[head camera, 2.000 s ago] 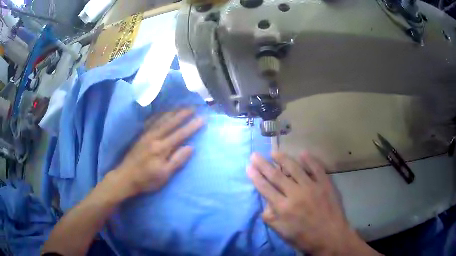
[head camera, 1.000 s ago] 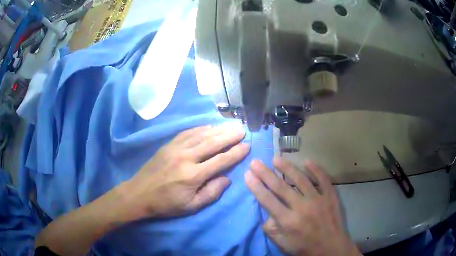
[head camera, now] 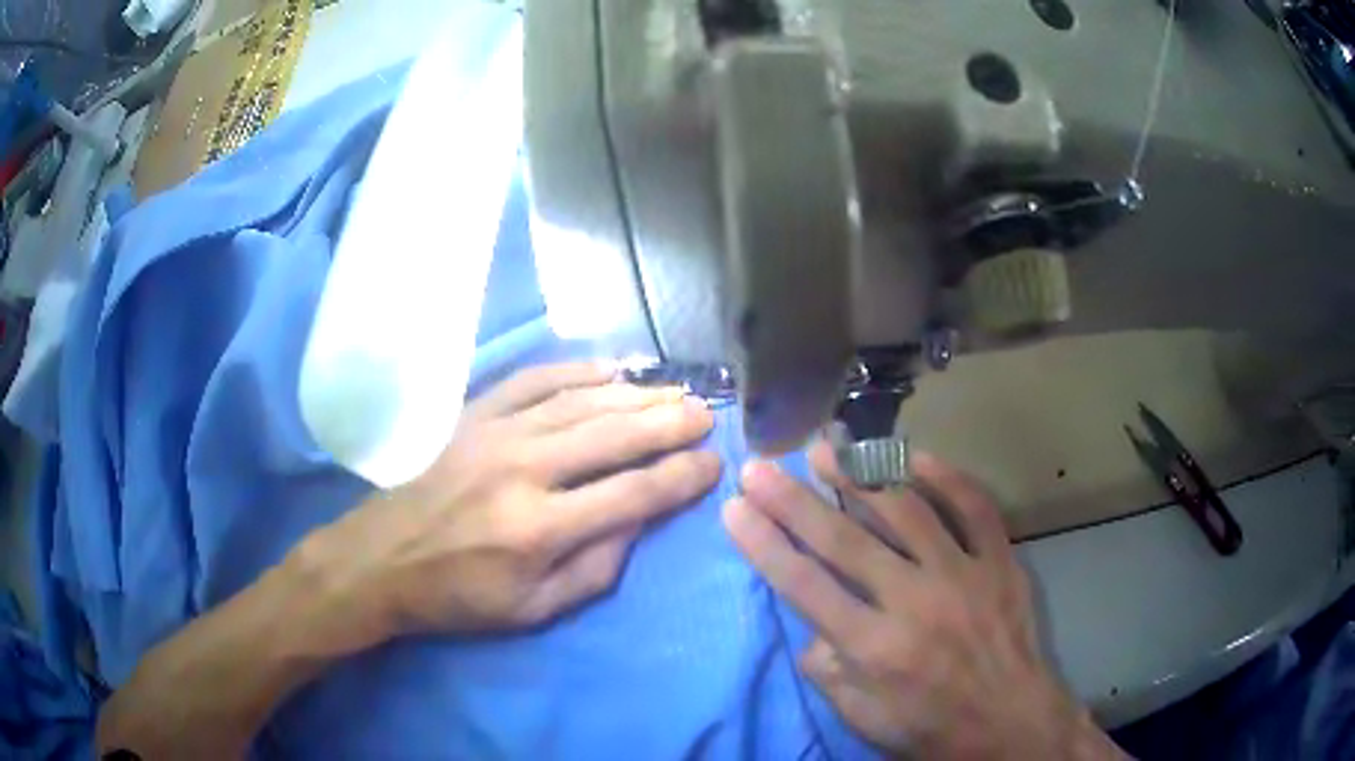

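The light blue cloth (head camera: 595,669) lies in folds under both hands and under the sewing machine head (head camera: 676,179). My left hand (head camera: 520,513) lies flat on the cloth, fingertips beside the needle area, fingers close together. My right hand (head camera: 921,595) rests on the cloth's right edge with fingers slightly spread, fingertips below the small ribbed knob (head camera: 875,458). Neither hand is closed on anything. The needle and presser foot are hidden behind the curved guard (head camera: 788,253) and my fingertips.
The machine lamp (head camera: 409,283) glows left of the head. Thread snips (head camera: 1189,476) lie right of my right hand, across the edge of the bed plate (head camera: 1070,431). A larger ribbed knob (head camera: 1018,287) is on the head. Cardboard with printed tape (head camera: 245,89) lies upper left.
The view has moved closer to the machine, so the head and lamp look larger. My left hand has moved right across the cloth to the needle area. My right hand stays near the cloth's edge.
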